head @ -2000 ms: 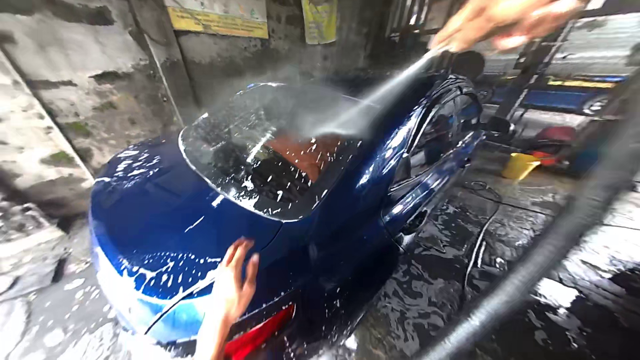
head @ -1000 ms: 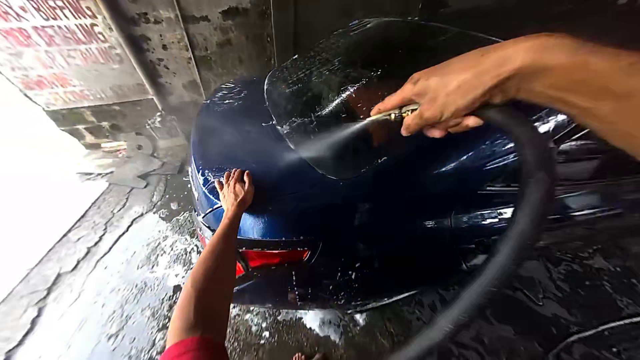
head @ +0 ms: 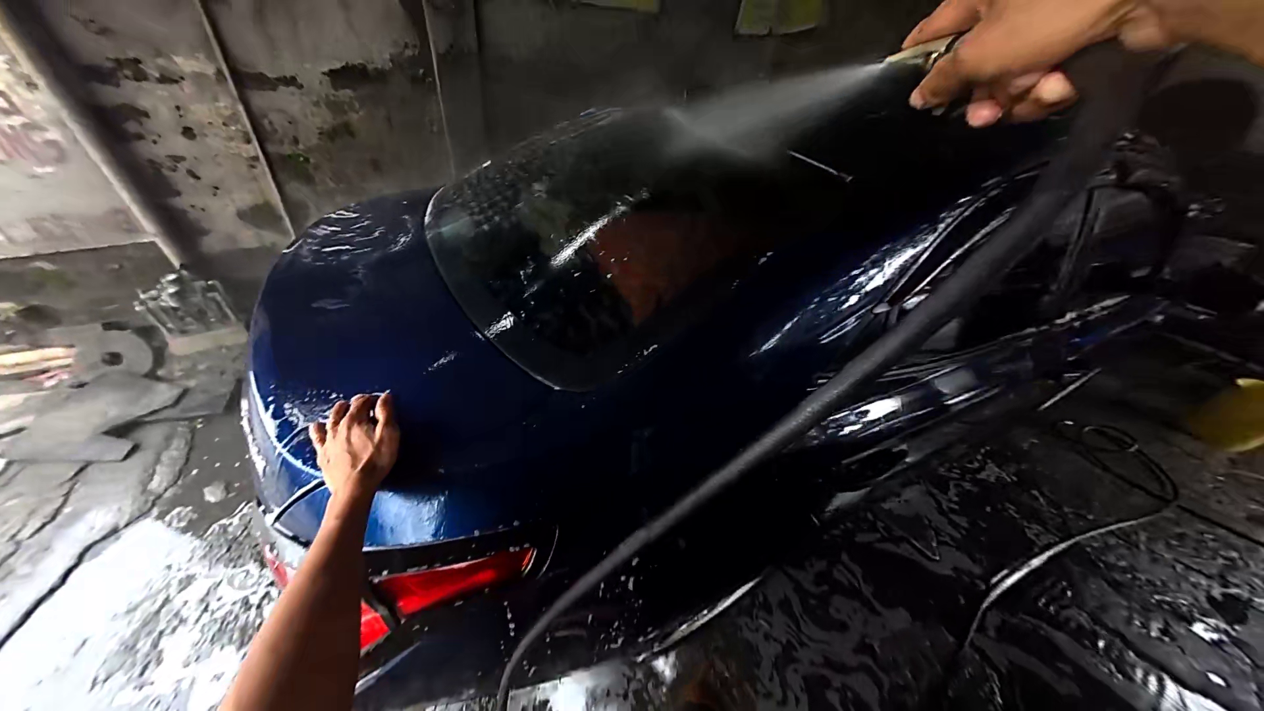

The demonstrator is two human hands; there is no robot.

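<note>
Water sprays leftward from a metal spray nozzle (head: 920, 53) that my right hand (head: 1017, 59) grips at the upper right. The spray reaches the top of the rear window (head: 553, 257) of a wet dark blue car (head: 336, 316). From my right hand, a thick dark hose (head: 790, 425) hangs down across the view in front of the car. My left hand (head: 358, 442) rests on the trunk lid near its rear edge, fingers spread and holding nothing. Just below that hand is the red tail light (head: 454, 583).
Behind the car runs a stained concrete wall (head: 346, 128). A thin hose (head: 1047, 553) lies coiled on the wet, sudsy ground at the right, near a yellow container (head: 1229, 415). Broken slabs (head: 89, 415) and a small machine-like object (head: 188, 306) are at the left.
The spray has moved from the lower rear window and trunk edge to the upper rear window, with my right hand now farther up the car. My left hand remains on the trunk. The view has swung.
</note>
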